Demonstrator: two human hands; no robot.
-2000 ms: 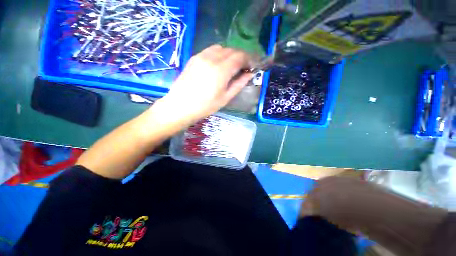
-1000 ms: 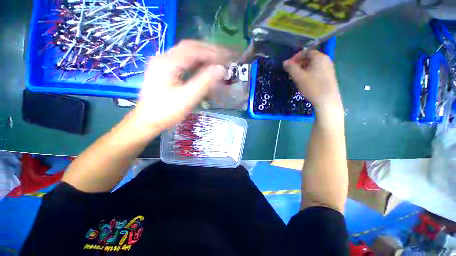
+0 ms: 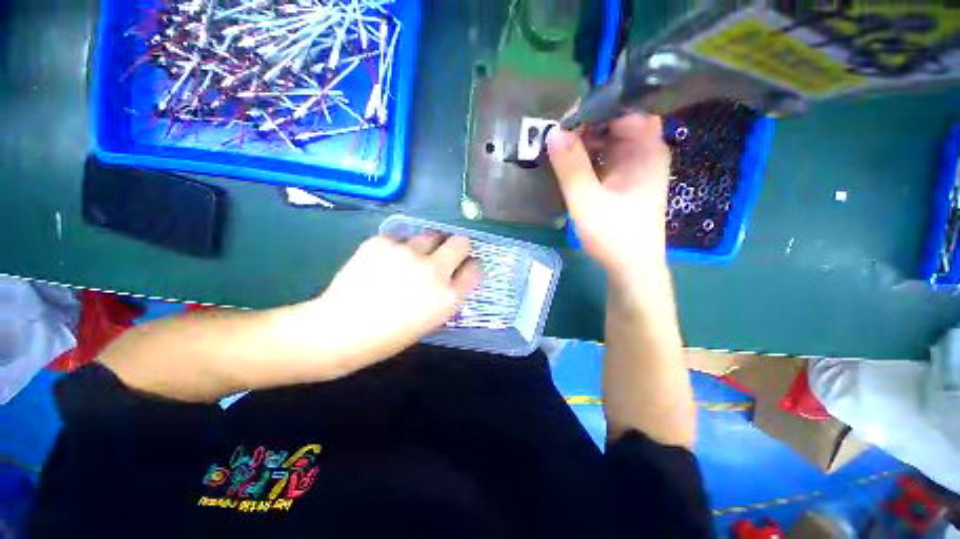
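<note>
My left hand (image 3: pixel 405 284) is over the clear plastic box (image 3: pixel 542 295), its fingers bent down on the left part of the rows of wired parts (image 3: pixel 486 284). Whether it grips one is hidden. My right hand (image 3: pixel 621 184) is at the right side of the press fixture (image 3: pixel 536 139), under the press head, with its fingertips by the fixture's right block. I cannot tell if it holds a small ring. The worn press base plate (image 3: pixel 505 187) shows beneath the fixture. The press head (image 3: pixel 726 63) partly covers the right blue bin of rings (image 3: pixel 703 200).
The left blue bin (image 3: pixel 398 174) holds jumbled white-and-red parts. A black flat rectangle (image 3: pixel 153 207), perhaps a phone, lies below it. Another blue bin (image 3: pixel 940 237) is at the right edge. Parts of other people in light clothing show at the lower left (image 3: pixel 32 332) and right (image 3: pixel 895 405).
My left hand has moved down from beside the press fixture to the clear box. My right hand has moved left from the right bin to the fixture. The view has shifted slightly.
</note>
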